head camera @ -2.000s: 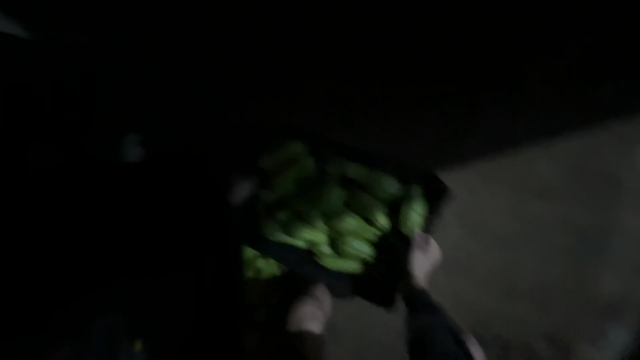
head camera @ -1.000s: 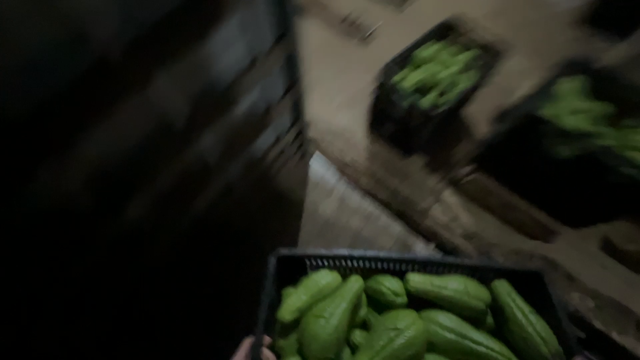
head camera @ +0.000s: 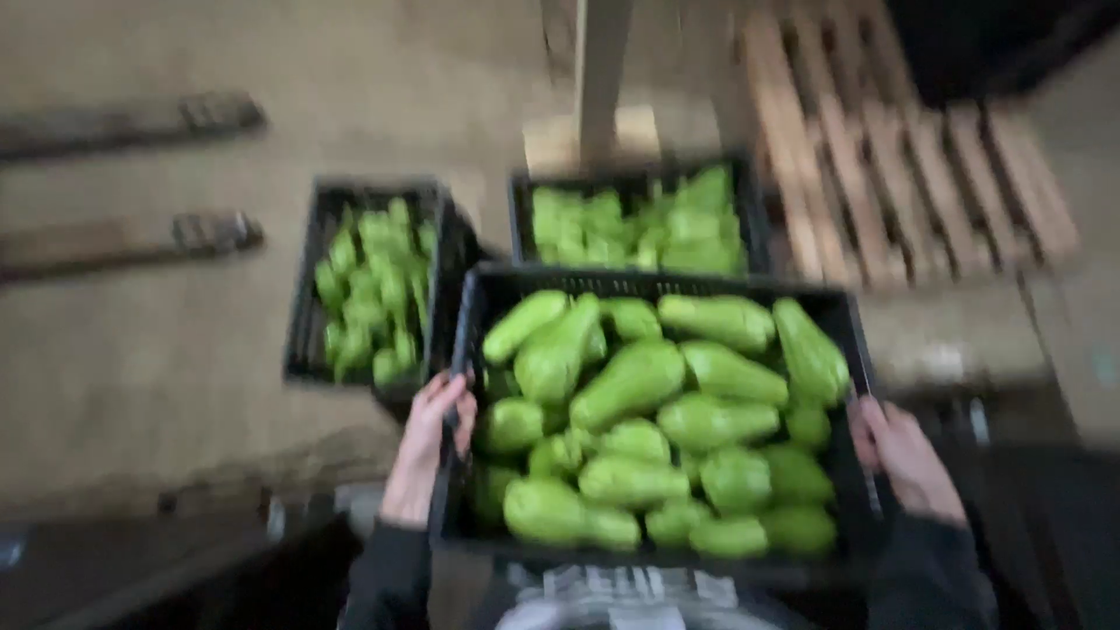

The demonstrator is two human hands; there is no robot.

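Note:
A black plastic crate (head camera: 661,282) full of pale green chayotes (head camera: 627,385) is held level in front of my body. My left hand (head camera: 435,429) grips its left side wall, fingers curled through or over the edge. On the opposite side, my right hand (head camera: 901,451) is closed on the right wall. Just beyond the far rim stands a second black crate (head camera: 759,223) with green produce in it. A third black crate (head camera: 297,306), also holding green produce, stands to the left of the held one.
Wooden slatted pallets (head camera: 840,140) lie on the floor at the upper right, with a dark object on one. A post (head camera: 600,79) rises behind the second crate. Two fork-like bars (head camera: 114,249) extend in from the left. Dark edges run along the bottom left.
The view has swung a lot, from a dark area to the lit floor. Both hands remain on the chayote crate, which now shows whole in front of me.

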